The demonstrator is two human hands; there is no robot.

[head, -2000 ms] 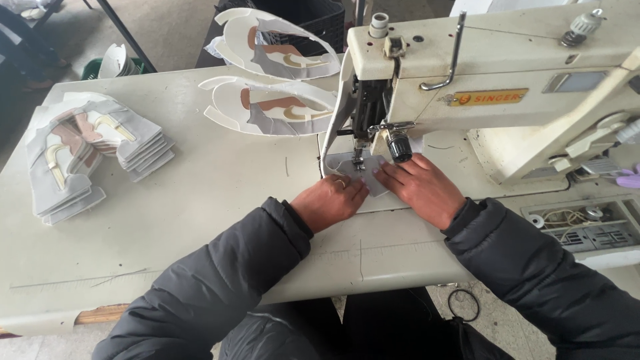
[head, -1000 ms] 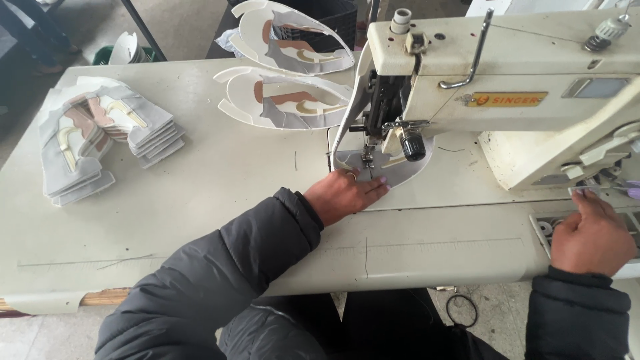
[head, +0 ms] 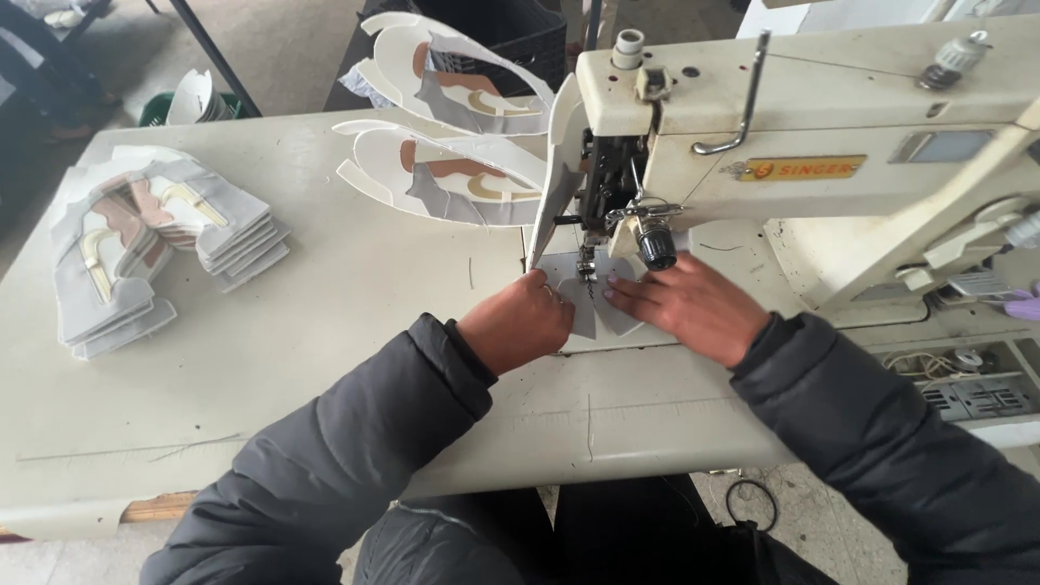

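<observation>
A grey and white shoe upper piece (head: 578, 317) lies under the presser foot (head: 587, 266) of a Singer sewing machine (head: 800, 171), with a dark zigzag seam where two edges meet. My left hand (head: 524, 321) pinches its left edge, fingers curled, a ring on one finger. My right hand (head: 686, 309) rests with fingers flat on its right part, below the black tension knob (head: 656, 244). Part of the piece stands up curved at the left of the machine head. Behind it, joined shoe uppers (head: 455, 183) lie in loops at the table's back edge.
A stack of shoe upper pieces (head: 114, 244) sits on the left of the table (head: 349, 276). At the right is a tray (head: 987, 382) with a bobbin and metal plates. A black crate (head: 520, 41) and a green basket (head: 154, 110) stand beyond the table.
My right hand has come back from the machine's right-hand base to the shoe upper. My left hand has stayed close to the presser foot.
</observation>
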